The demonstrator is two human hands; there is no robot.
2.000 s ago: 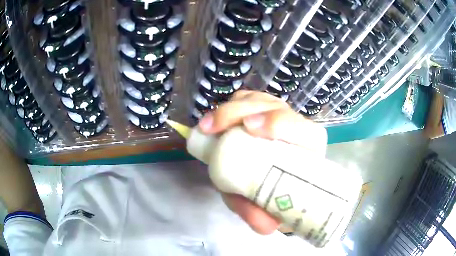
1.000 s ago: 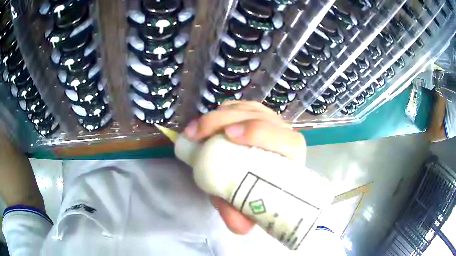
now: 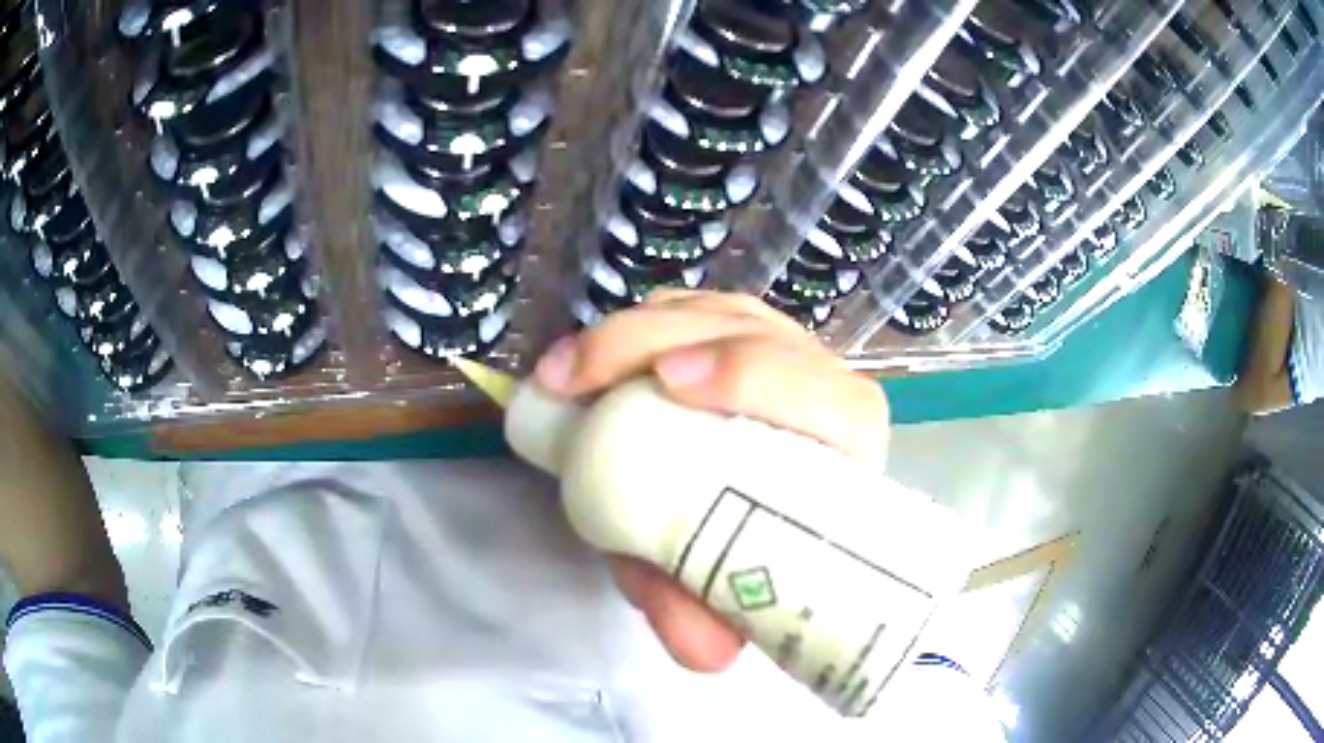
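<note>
My right hand [image 3: 726, 363] is closed around a white squeeze bottle [image 3: 726, 523] with a black-lined label and a green diamond. Its thin pale-yellow nozzle [image 3: 487, 380] points up and left, its tip at the near end of a column of glossy black parts [image 3: 443, 276]. I cannot tell if the tip touches the last part. The parts stand closely stacked in several columns of a clear plastic tray [image 3: 334, 380]. My left hand is not in view; only the left forearm and sleeve show at the left edge.
A brown board edge [image 3: 291, 430] lies under the tray on a green bench surface [image 3: 1075, 385]. Clear plastic clutter [image 3: 1205, 290] is at the right bench end. A dark wire rack [image 3: 1234, 610] stands at lower right, off the bench.
Since two seconds ago, the bottle and right hand have moved slightly left, and the nozzle tip sits a little left of where it was. In the last second they have barely moved.
</note>
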